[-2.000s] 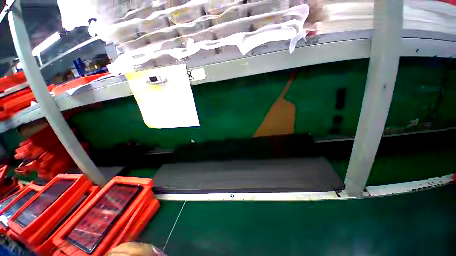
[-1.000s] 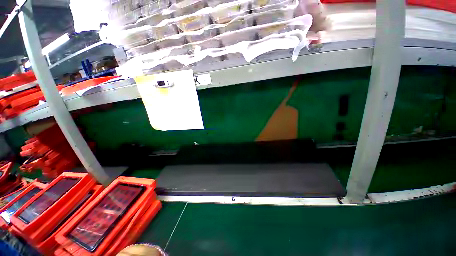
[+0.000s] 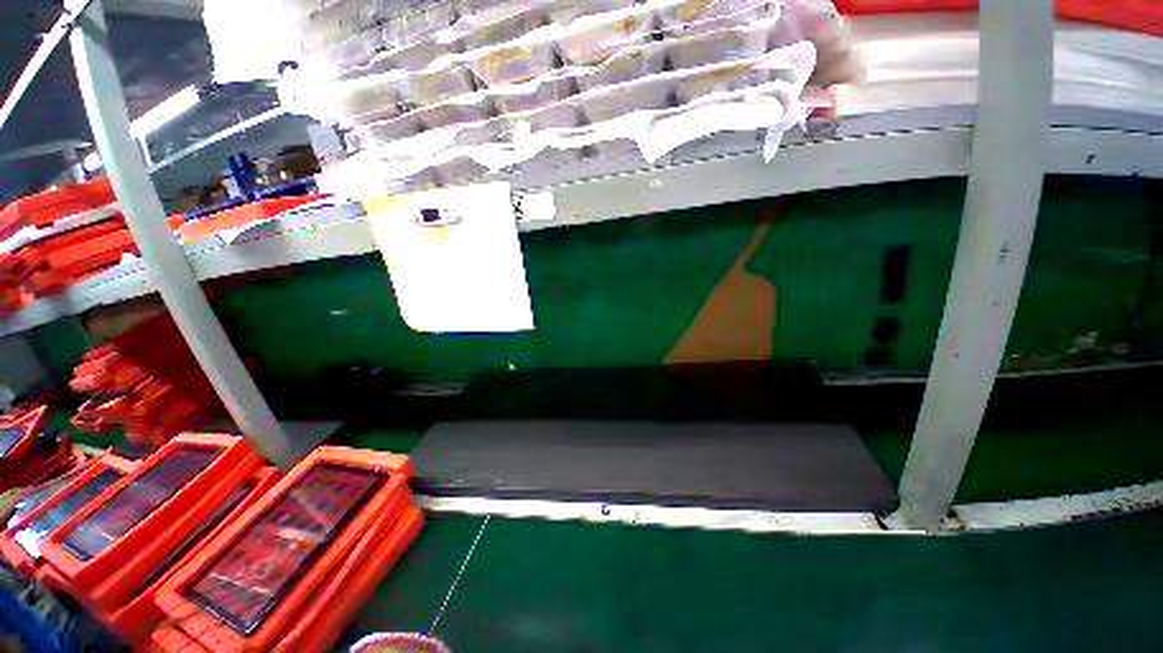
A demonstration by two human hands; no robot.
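Observation:
A tablet (image 3: 283, 542) with a dark screen and a faint reddish block grid lies in a red foam tray (image 3: 393, 482) on top of a stack at the lower left. A second dark tablet (image 3: 140, 501) lies in another red tray just left of it. A small tan and pinkish rounded shape (image 3: 401, 643), perhaps my left hand or wrist, is cut off by the bottom edge; its fingers are hidden. My right hand is not in view. No hand visibly touches the tablets.
More trayed tablets (image 3: 58, 510) stand at far left, beside a dark blue item (image 3: 45, 615). A grey post (image 3: 980, 293) rises from the green bench (image 3: 765, 580). A dark mat (image 3: 657, 462) lies behind. Clear blister trays (image 3: 548, 77) and hanging paper (image 3: 455, 262) are above.
The whole view has shifted, so the shelf and trays appear farther right. The tan shape at the bottom edge shows less than before. The tablets have not visibly moved on the bench.

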